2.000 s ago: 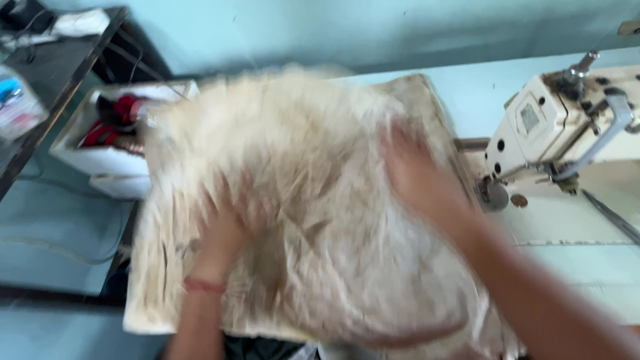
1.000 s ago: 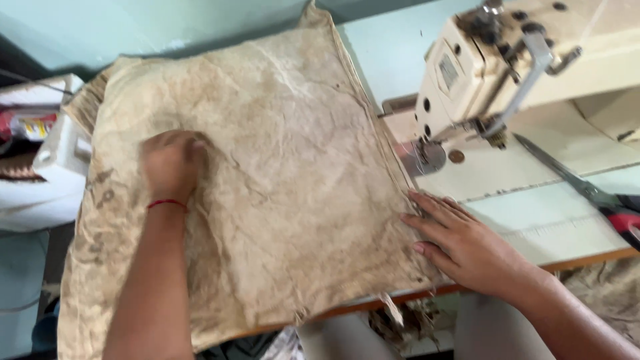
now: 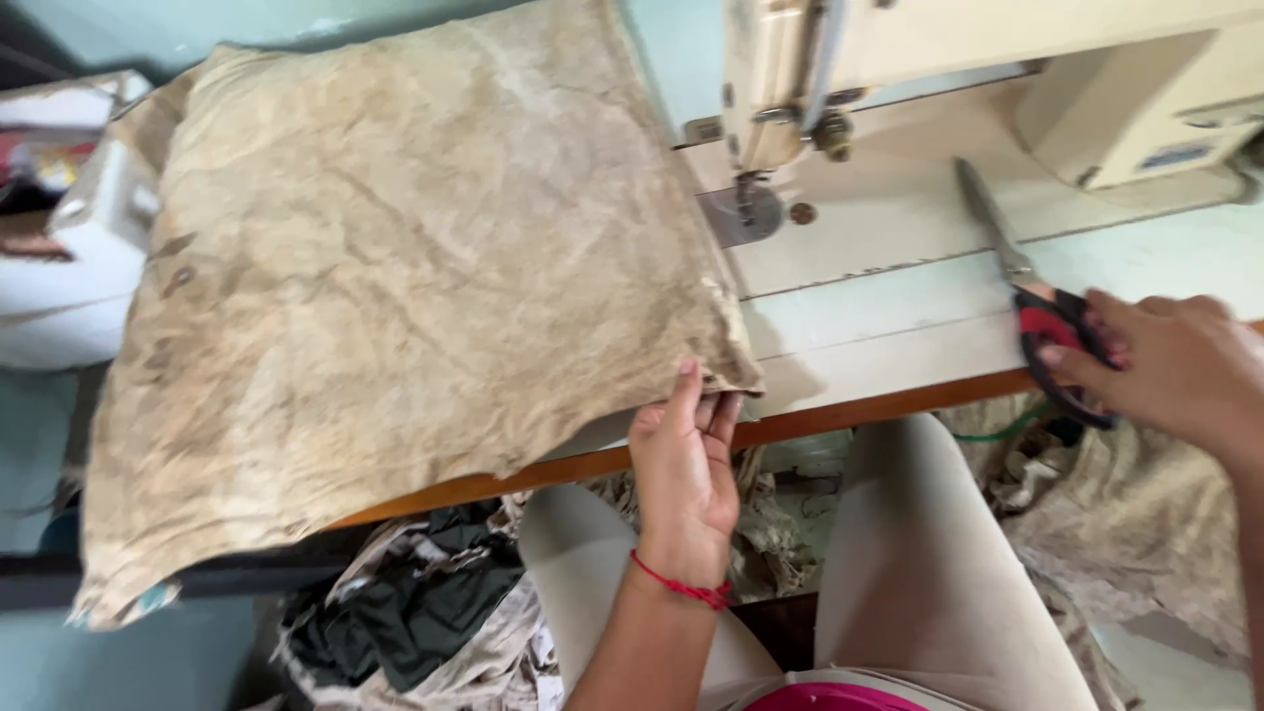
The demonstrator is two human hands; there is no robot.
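A large, stained beige cloth piece (image 3: 425, 247), squarish like a cushion cover, lies on the sewing table and hangs over its front edge. My left hand (image 3: 688, 464), with a red string at the wrist, pinches its near right corner, thumb on top and fingers beneath. At the right, my right hand (image 3: 1175, 365) grips the red and black handles of a pair of scissors (image 3: 1037, 296), whose blades lie over the white tabletop and point away from me. The needle area of an industrial sewing machine (image 3: 750, 207) stands just right of the cloth.
The sewing machine's body (image 3: 1126, 109) spans the upper right. A white box (image 3: 79, 286) with red items stands at the left. Below the wooden table edge (image 3: 889, 400), dark and pale fabric scraps (image 3: 415, 602) lie left of my knees, and more beige cloth (image 3: 1136, 523) lies at the right.
My right hand has left the cloth's right edge and taken hold of the scissors. My left hand has moved from the middle of the cloth to its near right corner.
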